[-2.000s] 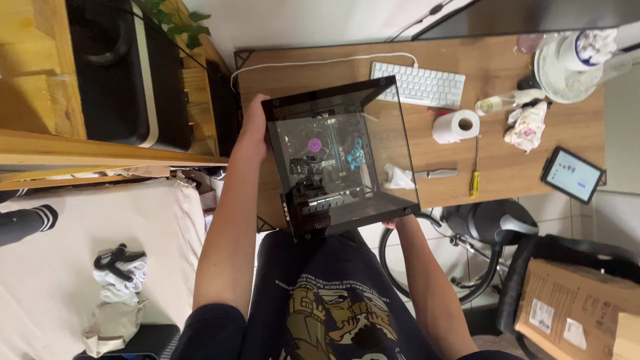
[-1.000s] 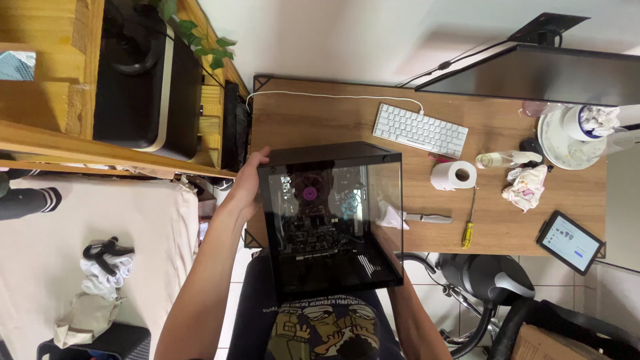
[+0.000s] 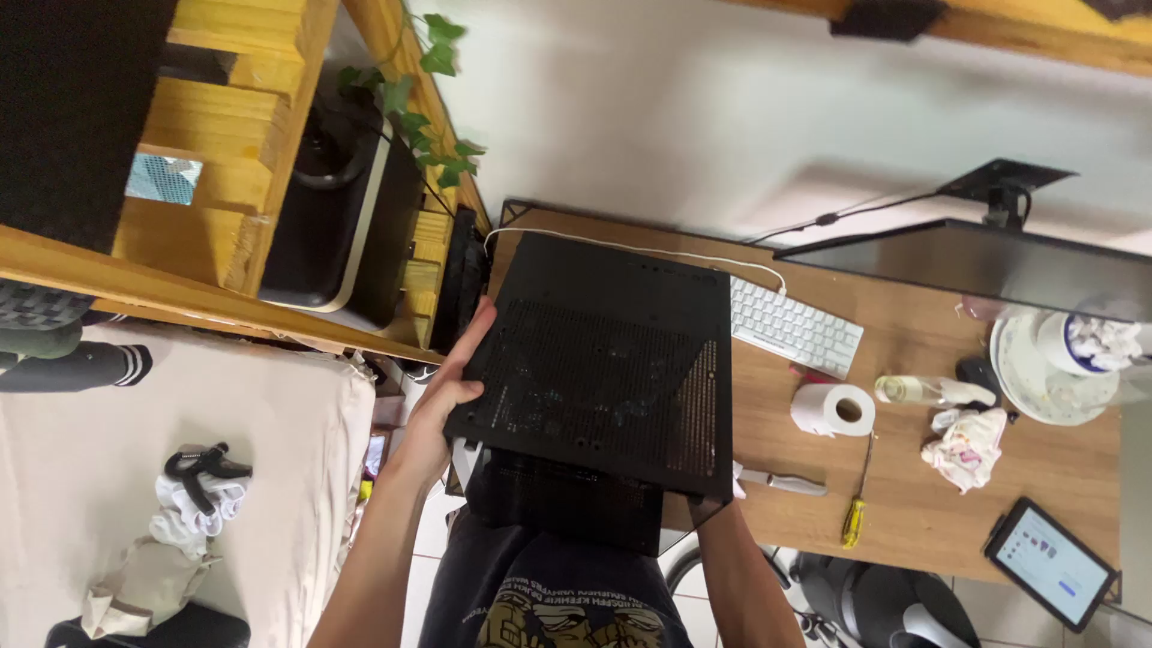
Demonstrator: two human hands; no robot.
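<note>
A black computer case (image 3: 603, 360) is held up in front of me, over the near left part of the desk. Its perforated metal panel faces the camera. My left hand (image 3: 450, 387) grips the left edge, fingers along the side and thumb near the panel's edge. At the lower right corner my right hand (image 3: 711, 517) supports the case from below, mostly hidden by it. Part of a glass panel shows at that corner. A white keyboard (image 3: 796, 326) with a white cable lies just beyond the case's right side.
The wooden desk (image 3: 909, 531) carries a toilet paper roll (image 3: 832, 409), a knife (image 3: 783, 481), a yellow-handled screwdriver (image 3: 855, 522), a small bottle (image 3: 927, 390), crumpled paper (image 3: 965, 448), plates (image 3: 1048, 387), a tablet (image 3: 1053, 562) and a monitor (image 3: 963, 270). A wooden shelf (image 3: 297, 333) stands left.
The case has been tilted: its glass side with the inner parts faced the camera before, and the perforated panel faces it now. Both hands stay on the case.
</note>
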